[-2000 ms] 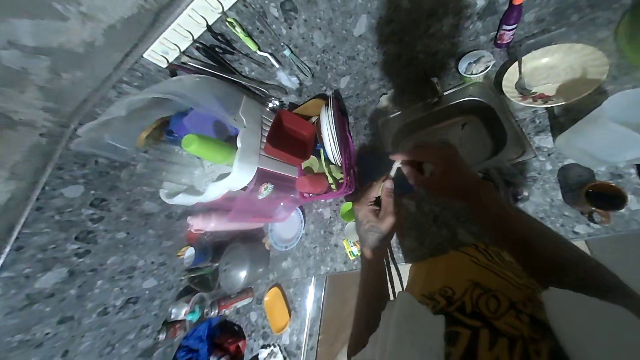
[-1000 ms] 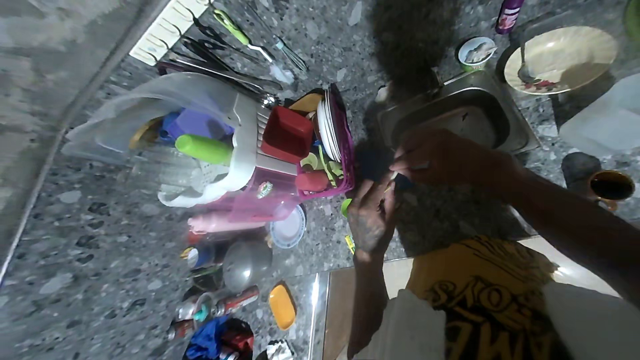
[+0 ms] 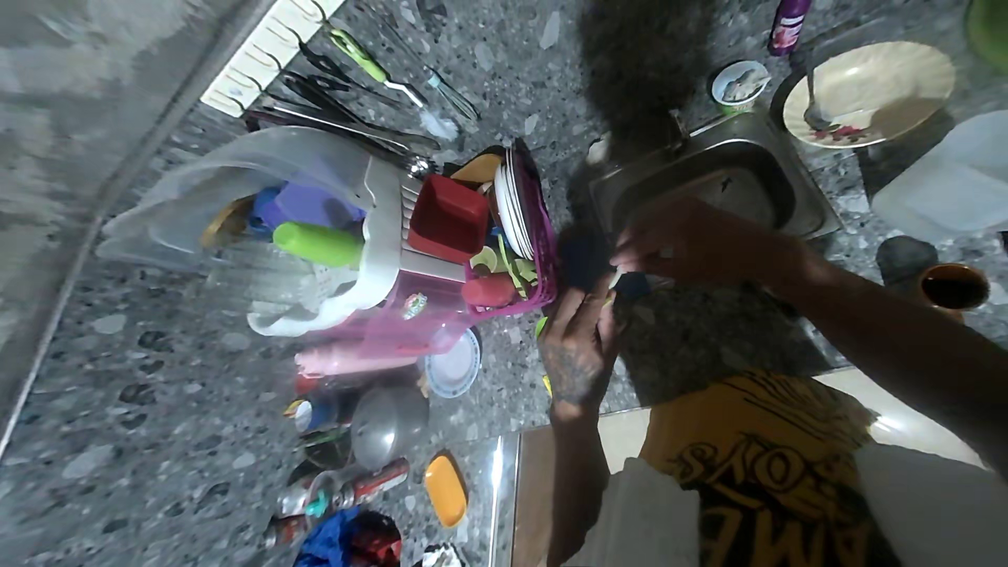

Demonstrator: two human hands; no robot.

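My left hand (image 3: 579,346), tattooed on its back, pinches a small pale object (image 3: 616,278) at its fingertips, over the counter beside the sink. My right hand (image 3: 681,244) is close against it, its fingertips at the other end of the same object. What the object is cannot be made out. Behind my right hand lies the metal sink basin (image 3: 740,177), partly covered by the hand and forearm. Left of my hands stands a magenta basket (image 3: 545,236) holding white plates (image 3: 513,205) and green and red items. Something dark blue under my fingers is mostly hidden.
A pink and white dish rack (image 3: 378,260) with a red square container (image 3: 449,218) stands on the left. Near the sink are a small tub (image 3: 740,85), a purple bottle (image 3: 787,27), a plate with a spoon (image 3: 890,87) and a dark-filled cup (image 3: 953,287). An orange dish (image 3: 446,490) lies near the counter edge.
My two hands stay close together over the counter. The pale piece stood out more between them two seconds ago, and my right hand has shifted slightly over it.
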